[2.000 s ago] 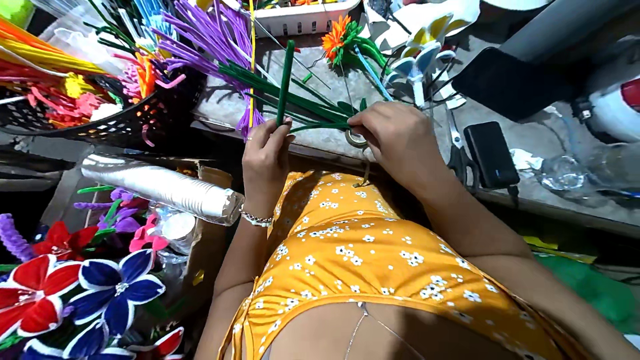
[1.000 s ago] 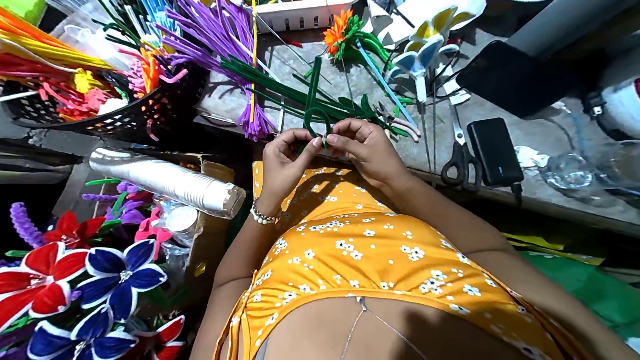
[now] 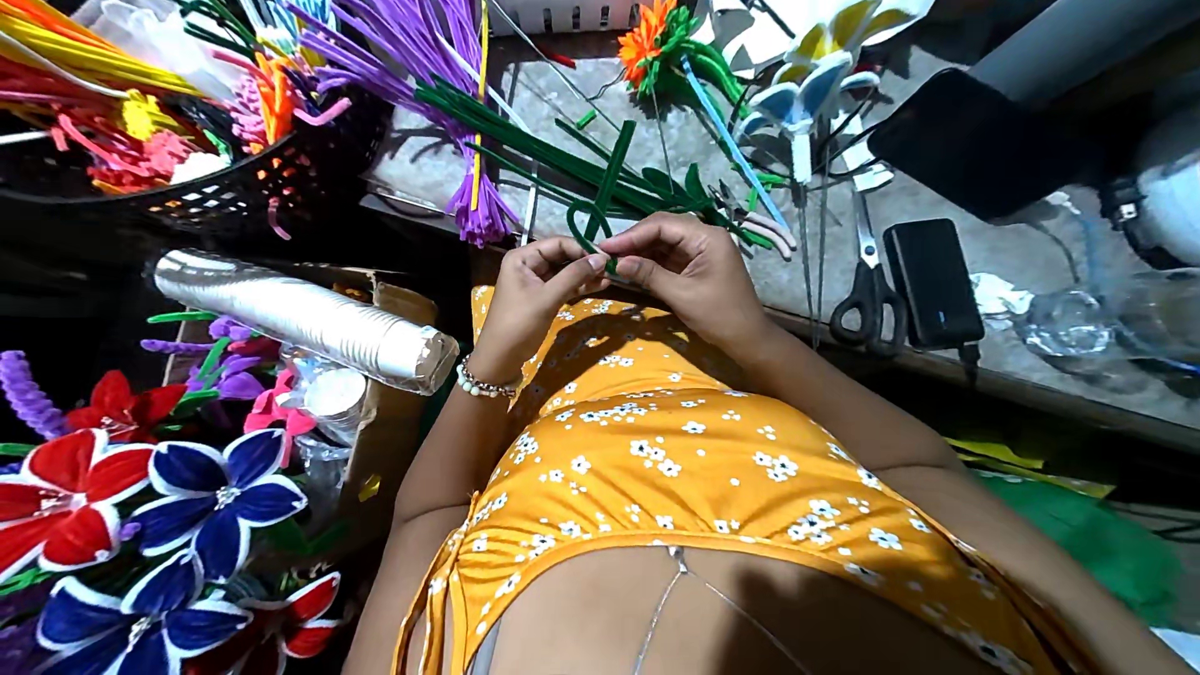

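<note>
My left hand (image 3: 544, 295) and my right hand (image 3: 689, 277) meet above my lap, pinching a dark green pipe cleaner (image 3: 614, 173) between thumbs and fingers. It is bent into a small loop at my fingertips, with a straight part rising above. Just beyond lies a bundle of dark green pipe cleaners (image 3: 534, 145) on the grey worktop. Pliers with pale pink handles (image 3: 769, 232) rest right of the bundle. Purple pipe cleaners (image 3: 412, 66) lie at the upper left. An orange pipe cleaner flower (image 3: 645, 42) with green leaves is farther back.
Black-handled scissors (image 3: 869, 305), a black power bank (image 3: 933, 281) and a dark flat device (image 3: 970, 141) lie on the right. At the left are a black basket (image 3: 253, 178) of pipe cleaners, a wrapped stack of cups (image 3: 305, 314) and red and blue pipe cleaner flowers (image 3: 220, 497).
My hands have come together in front of my lap. The green pipe cleaner, upright and straight in my left hand two seconds ago, is now bent into a loop at its lower part.
</note>
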